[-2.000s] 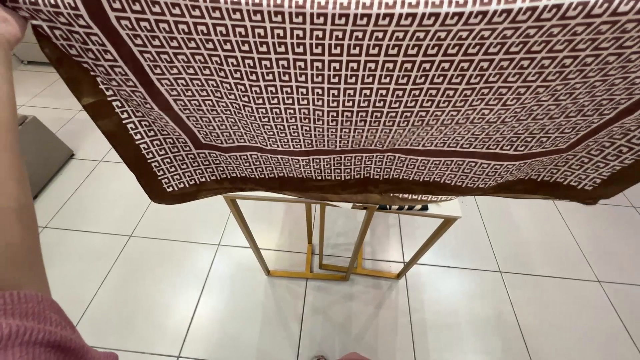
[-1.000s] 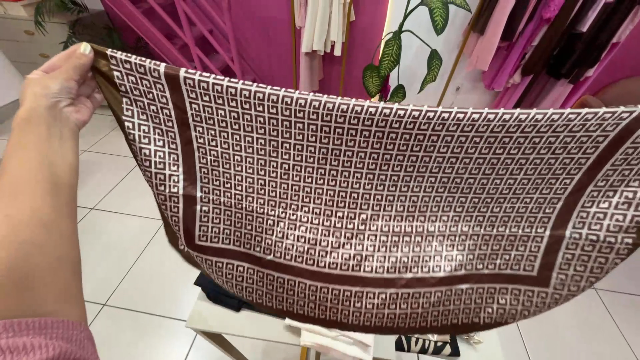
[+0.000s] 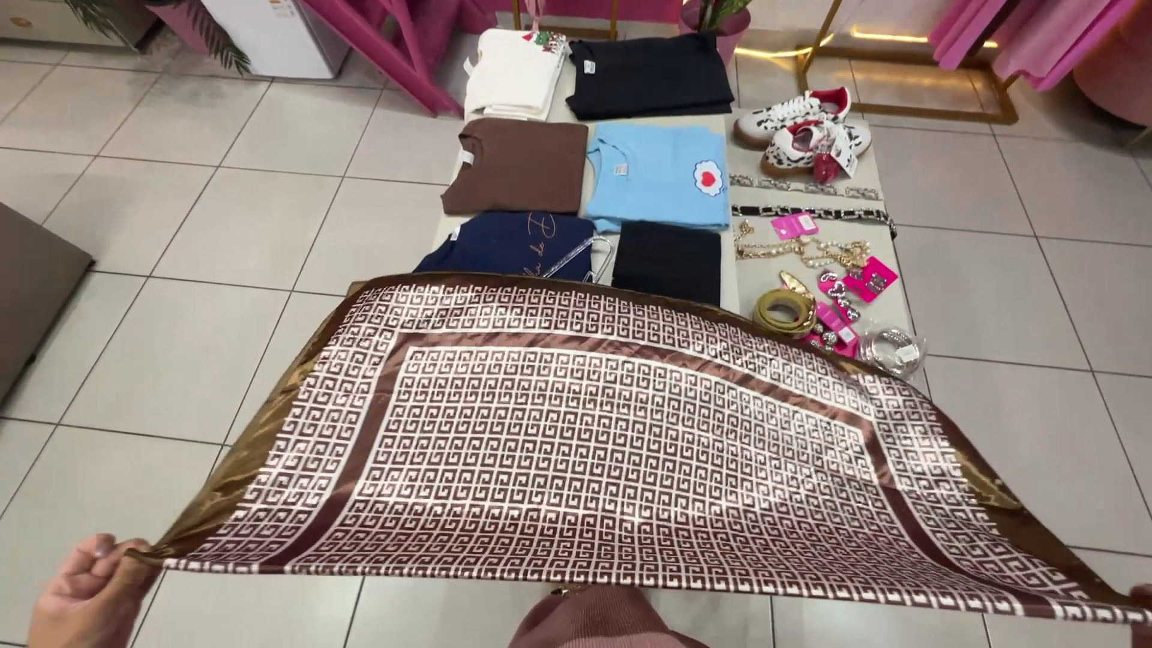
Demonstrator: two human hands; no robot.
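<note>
A brown and white satin scarf with a geometric pattern (image 3: 621,450) is spread out in the air between my hands. At the lower left, my left hand (image 3: 94,580) pinches one near corner. My right hand (image 3: 1141,612) shows only in part at the right edge, at the other near corner. The scarf's far edge lies over or just above the near part of a pale table (image 3: 745,261), beside a folded navy shirt (image 3: 513,243), a folded black garment (image 3: 668,261) and a coiled olive belt (image 3: 785,312). What lies beneath the scarf is hidden.
Farther back on the table are folded white (image 3: 516,76), black (image 3: 650,76), brown (image 3: 526,166) and light blue (image 3: 661,175) garments. Patterned sneakers (image 3: 805,135), chain belts and jewelry lie at its right. A grey box-like piece (image 3: 36,292) stands at the left, a gold rack base (image 3: 909,108) behind.
My left hand has moved down, and the scarf, hanging upright a second ago, now billows out flatter towards the table. The view has tilted down, showing more of the tabletop.
</note>
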